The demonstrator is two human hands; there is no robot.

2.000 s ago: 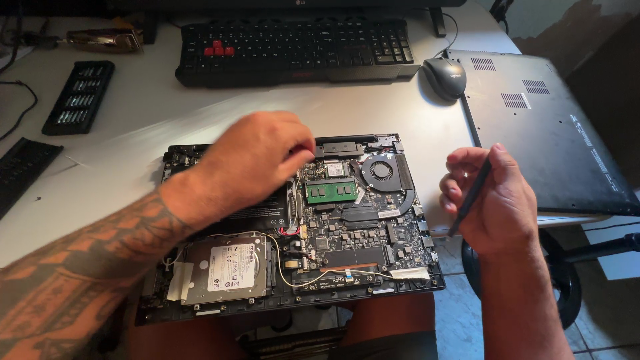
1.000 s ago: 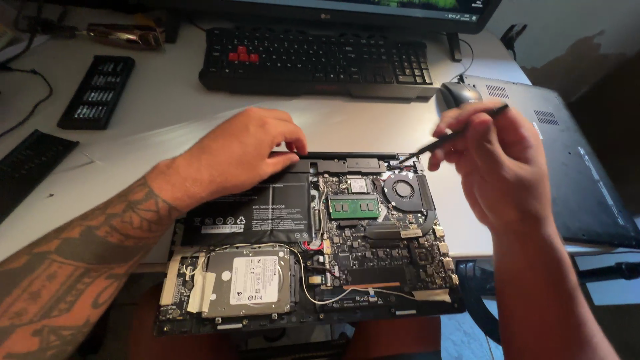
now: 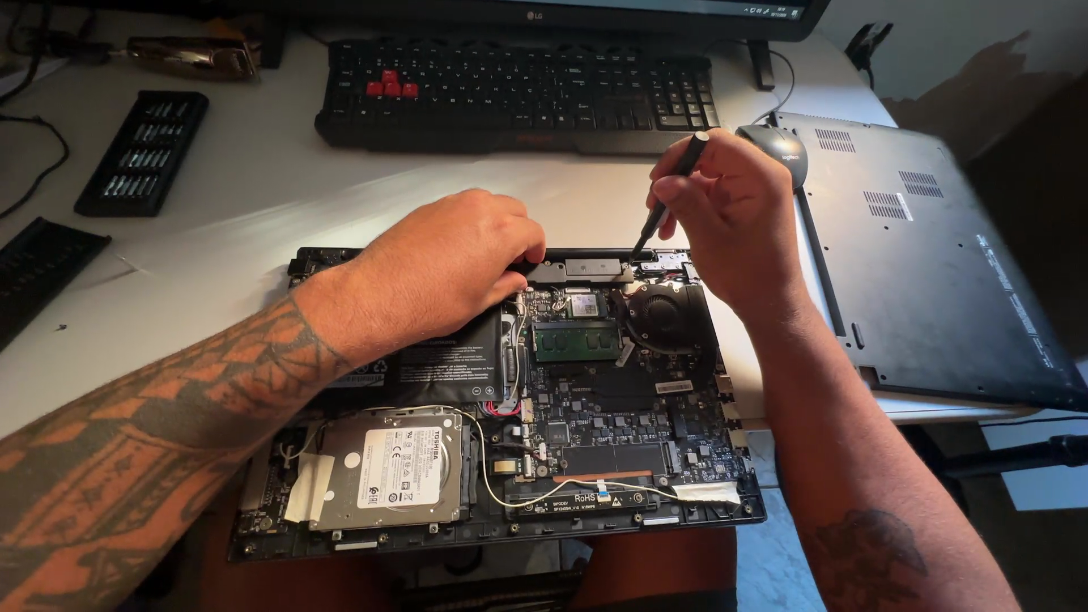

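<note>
An opened laptop base rests at the desk's front edge, its internals facing up. My right hand holds a slim black screwdriver, its tip at the laptop's rear edge near the hinge, above the cooling fan. My left hand reaches over the battery, thumb and fingers at the rear edge beside a flat metal-topped part; whether they grip anything is hidden. A green memory module sits left of the fan. The Toshiba hard drive lies front left, with tape and a thin cable.
A keyboard lies behind the laptop, below an LG monitor. The detached bottom cover lies at right, beside a mouse. At left are a screwdriver bit case, another black tray and a hair clipper.
My right hand has brought the screwdriver from beside the laptop to its rear edge and now holds it more upright. My left hand remains at the rear edge.
</note>
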